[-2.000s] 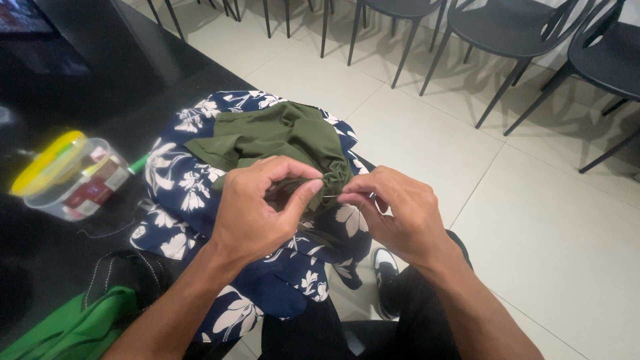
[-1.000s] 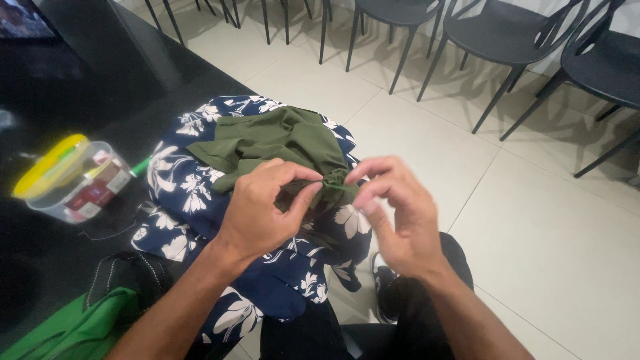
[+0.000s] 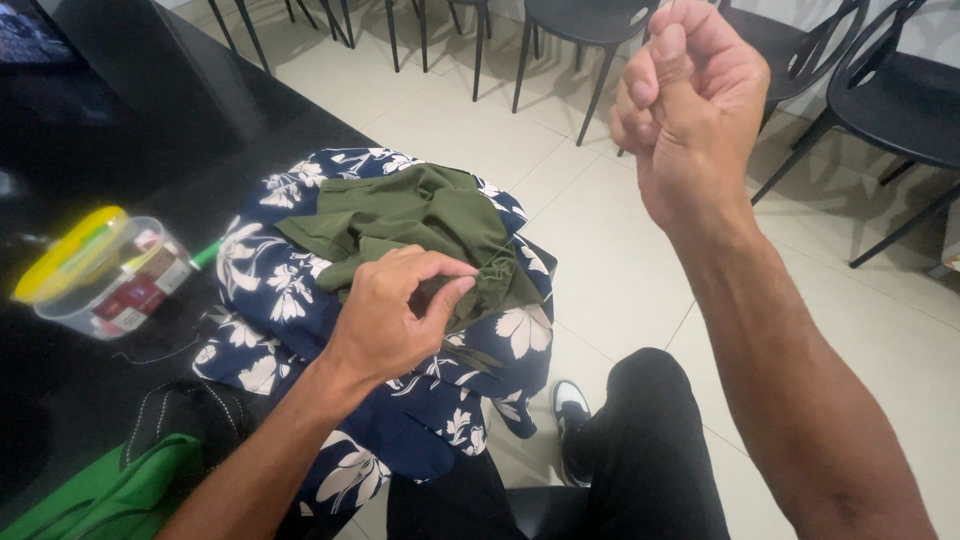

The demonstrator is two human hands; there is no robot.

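Note:
My left hand (image 3: 401, 307) pinches a gathered edge of olive green fabric (image 3: 427, 210) between thumb and forefinger. This fabric rests on a navy cloth with white flowers (image 3: 281, 289), which lies partly on the black table and hangs toward my lap. A thin thread (image 3: 499, 256) rises from the gathers beside my left fingertips. Raised at the upper right, well away from the fabric, my right hand (image 3: 690, 97) has its thumb and forefinger pressed together on something very thin at the top edge of the view, perhaps a needle or the thread; which one cannot be told.
On the black table (image 3: 187, 142) stands a clear plastic tub (image 3: 112, 289) with a yellow lid (image 3: 71, 255) tilted against it. A green-capped pen or similar item (image 3: 206, 255) lies beside it. Green cloth (image 3: 112, 487) is at lower left. Black chairs (image 3: 585, 19) line the far side.
My right hand has moved from beside the gathered fabric up and to the right, away from my left hand. My left hand has stayed at the gathers, still pinching.

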